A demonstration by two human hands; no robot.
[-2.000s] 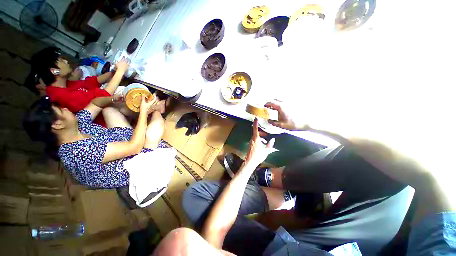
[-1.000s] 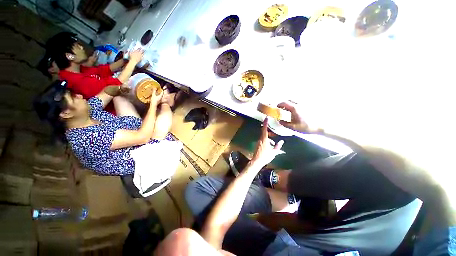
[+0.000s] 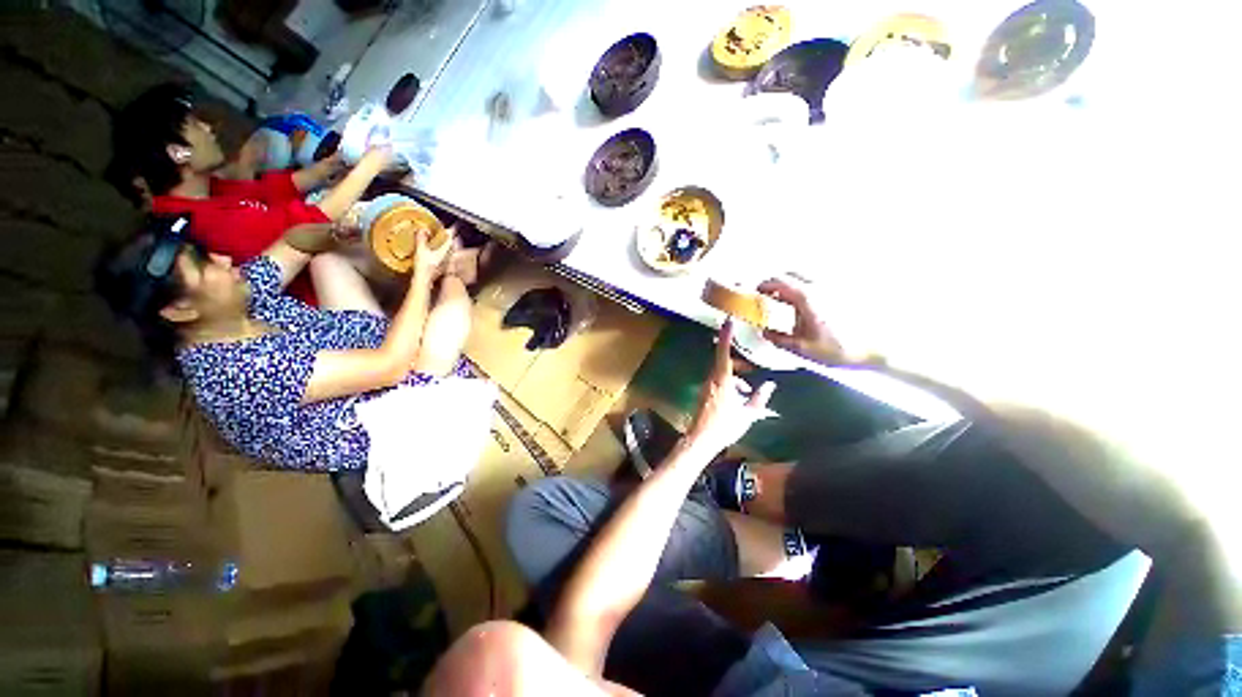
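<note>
A gold round piece with a pale side (image 3: pixel 737 302) is seen nearly edge-on at the table's near edge. My right hand (image 3: pixel 806 324) holds it by its right side, partly lost in glare. My left hand (image 3: pixel 725 402) is just below, fingers spread, its raised index finger at the piece's lower edge; whether it touches is unclear. A pale curved shape (image 3: pixel 763 351) shows under the piece, blurred by glare. A white bowl with gold inside and a dark centre mark (image 3: pixel 681 232) sits on the table nearby.
Dark brown bowls (image 3: pixel 621 166), gold bowls (image 3: pixel 752 41) and a large greyish dish (image 3: pixel 1038 49) stand on the glaring white table (image 3: pixel 477 150). A neighbour (image 3: pixel 273 368) holds a gold bowl (image 3: pixel 405 237); a person in red sits beyond. Cartons, a black bag (image 3: pixel 537 317) and a bottle (image 3: pixel 161 575) lie below.
The view has shifted, so table and neighbours appear farther right than in the oldest frame. My hands keep nearly the same pose around the gold piece.
</note>
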